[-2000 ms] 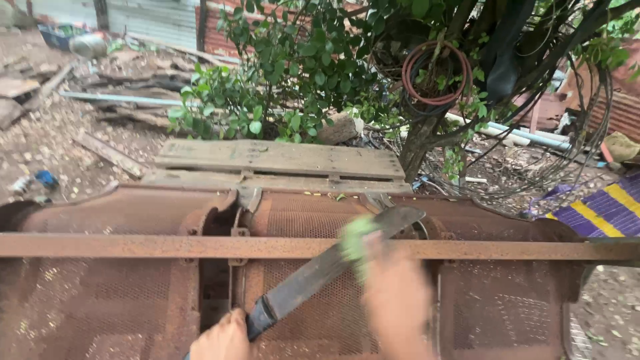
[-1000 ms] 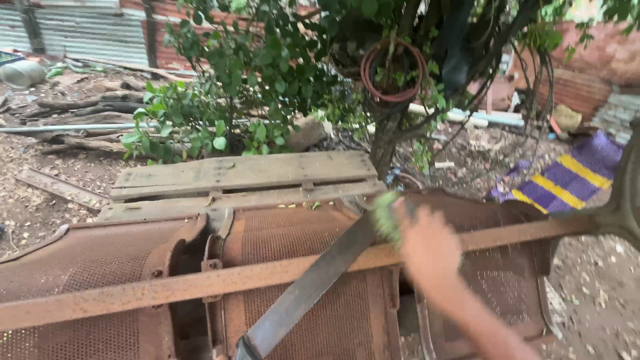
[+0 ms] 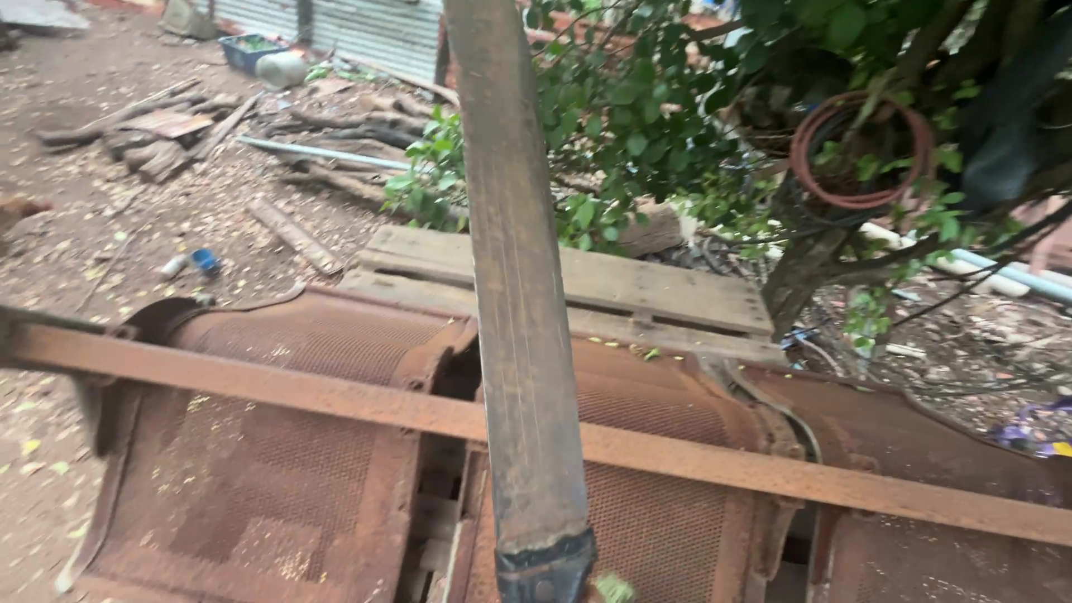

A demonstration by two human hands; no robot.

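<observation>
A machete (image 3: 528, 293) with a worn, stained blade stands nearly upright across the middle of the head view, its tip beyond the top edge. Its black handle (image 3: 544, 569) runs out of the frame at the bottom, so whatever grips it is hidden. Just right of the handle, a light green scrubbing material (image 3: 615, 586) shows at the bottom edge. Neither my left hand nor my right hand can be made out. Behind the blade lie rusty perforated metal panels (image 3: 653, 519), crossed by a rusty metal bar (image 3: 335, 398).
Beyond the panels is a wooden pallet (image 3: 670, 289). A leafy tree with a coiled reddish hose (image 3: 800, 159) stands at right. Piled branches (image 3: 352, 142), a loose board (image 3: 293, 234) and a blue basin (image 3: 243, 54) lie on the littered ground at left.
The machete has gone from slanting over the bar to nearly upright, closer to the camera. My right hand, earlier on the blade with the green material, has left view. The view has swung left.
</observation>
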